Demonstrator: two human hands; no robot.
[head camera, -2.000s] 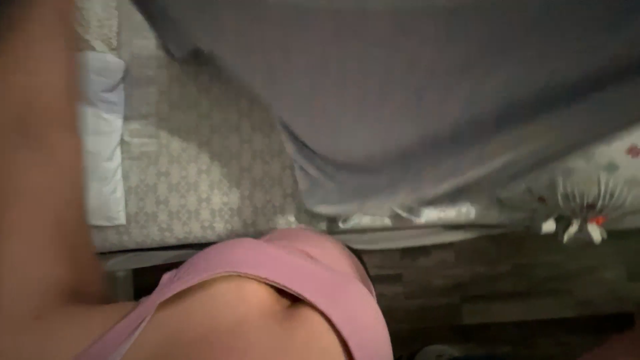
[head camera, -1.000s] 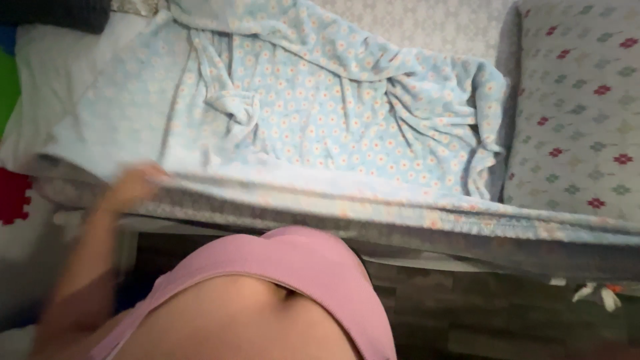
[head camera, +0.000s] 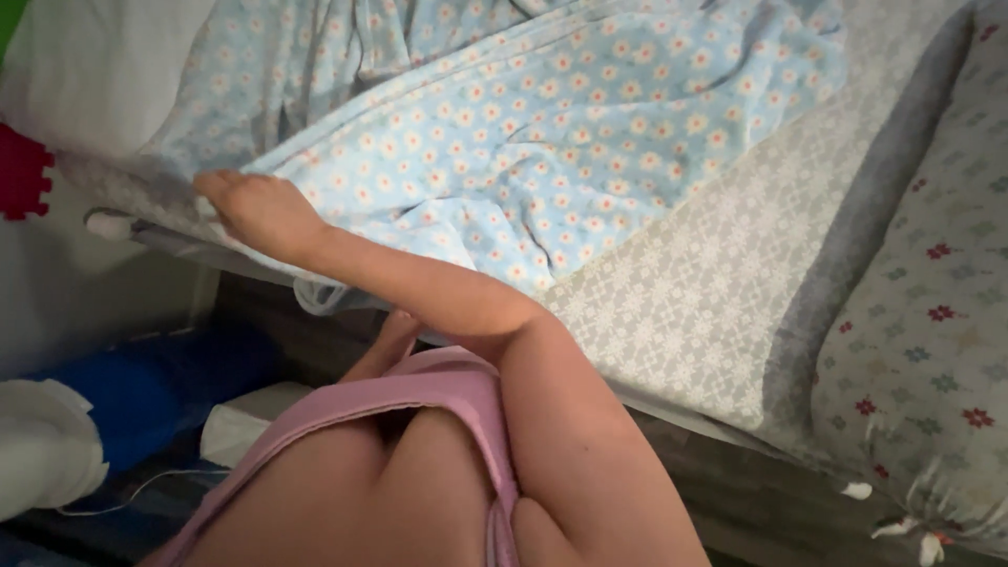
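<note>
A light blue fleece blanket with a daisy print (head camera: 583, 118) lies partly folded over on a bed with a grey and white patterned sheet (head camera: 669, 315). My right hand (head camera: 264, 213) reaches across my body to the left and is closed on the blanket's edge near the side of the bed. Low in front of my pink top, my left hand (head camera: 403, 323) is mostly hidden behind my right forearm, beside a hanging pale fold of cloth (head camera: 323, 295); its fingers cannot be made out.
A long pillow with a flower print (head camera: 929, 339) lies across the bed's right end. White bedding (head camera: 118, 71) is at the upper left, near a red foam mat piece (head camera: 24, 173). A blue object (head camera: 150, 394), a white container (head camera: 39, 449) and a thin cable (head camera: 142, 492) are at the lower left.
The grey cloth seen two seconds ago no longer covers the view. The daisy blanket, spread along the bed a second ago, has its right part folded toward the left. My right arm has come into view.
</note>
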